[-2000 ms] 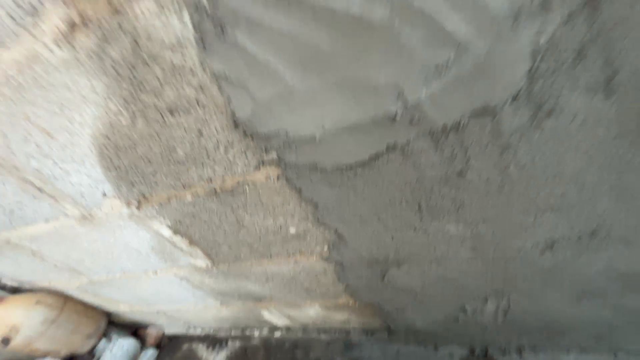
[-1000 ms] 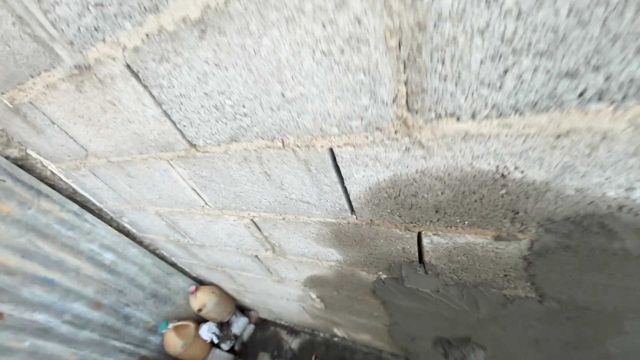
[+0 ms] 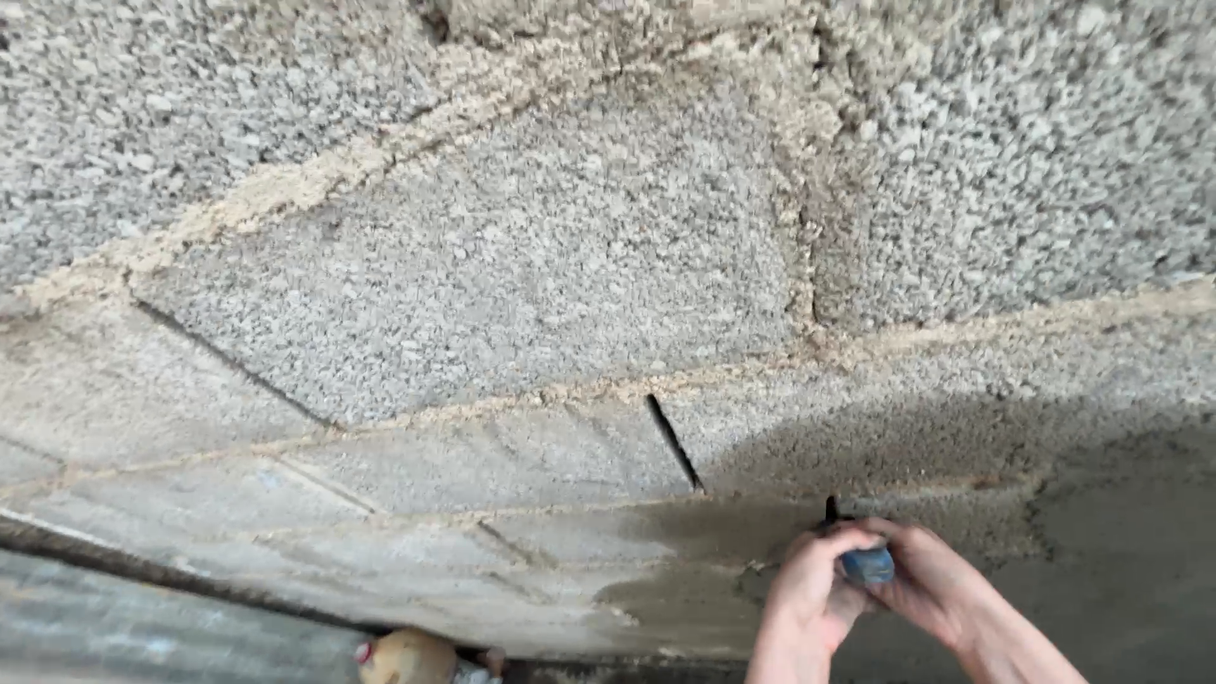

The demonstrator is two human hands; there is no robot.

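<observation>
Low at the right of the head view, my left hand (image 3: 807,584) and my right hand (image 3: 917,579) meet in front of the concrete block wall (image 3: 532,266). Between them is a small blue object (image 3: 868,565), perhaps a tool handle; the rest of it is hidden by the fingers. Both hands appear closed around it. Just above them a dark open joint (image 3: 831,508) shows between blocks. Grey wet mortar (image 3: 1130,532) covers the wall to their right, and a damp dark patch (image 3: 883,446) lies above the hands.
A plastic jug with a red cap (image 3: 408,657) stands at the wall's foot, lower left. A corrugated metal sheet (image 3: 171,617) runs along the lower left edge. Another open joint (image 3: 674,442) gapes between blocks left of the damp patch.
Both hands have come into view at the lower right with the blue object; neither earlier frame shows them. The view has moved, and more bare block wall fills it than two seconds ago.
</observation>
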